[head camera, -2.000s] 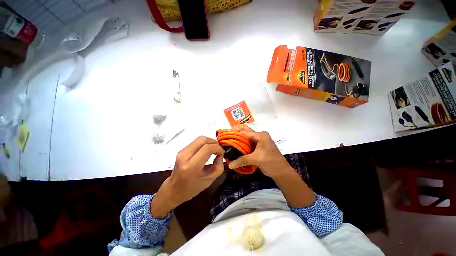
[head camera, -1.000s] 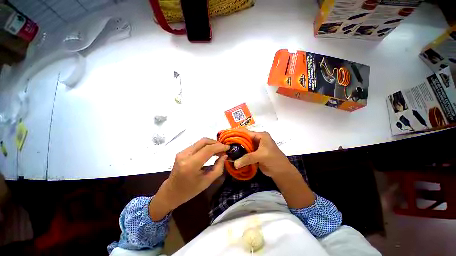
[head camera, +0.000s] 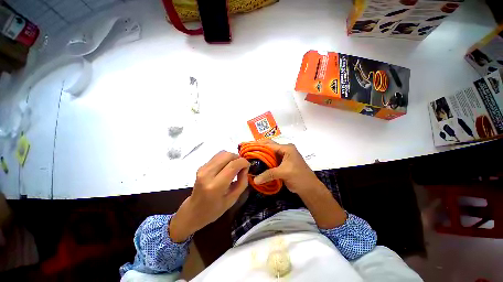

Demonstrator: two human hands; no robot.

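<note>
An orange coiled cord (head camera: 268, 187) is held at the table's front edge, with a black end fitting (head camera: 257, 167) in its middle. My right hand (head camera: 288, 168) grips the coil from the right, thumb across its front. My left hand (head camera: 218, 184) is at the coil's left side, its thumb and fingertips close together at the black fitting; whether they pinch a tie or the fitting is too small to tell. An orange card with a white code (head camera: 263, 125) lies just behind the coil, beside a faint clear bag (head camera: 295, 113).
An orange and black retail box (head camera: 358, 82) lies behind right. More printed boxes (head camera: 469, 113) are at the far right. Two grey-white lumps (head camera: 175, 152) lie left. A phone (head camera: 214, 21) leans on a bag at the back. A red stool (head camera: 469, 209) stands below right.
The coil has tilted slightly back and forth between my hands. My left fingertips have shifted a little around the black fitting. My right hand keeps its hold.
</note>
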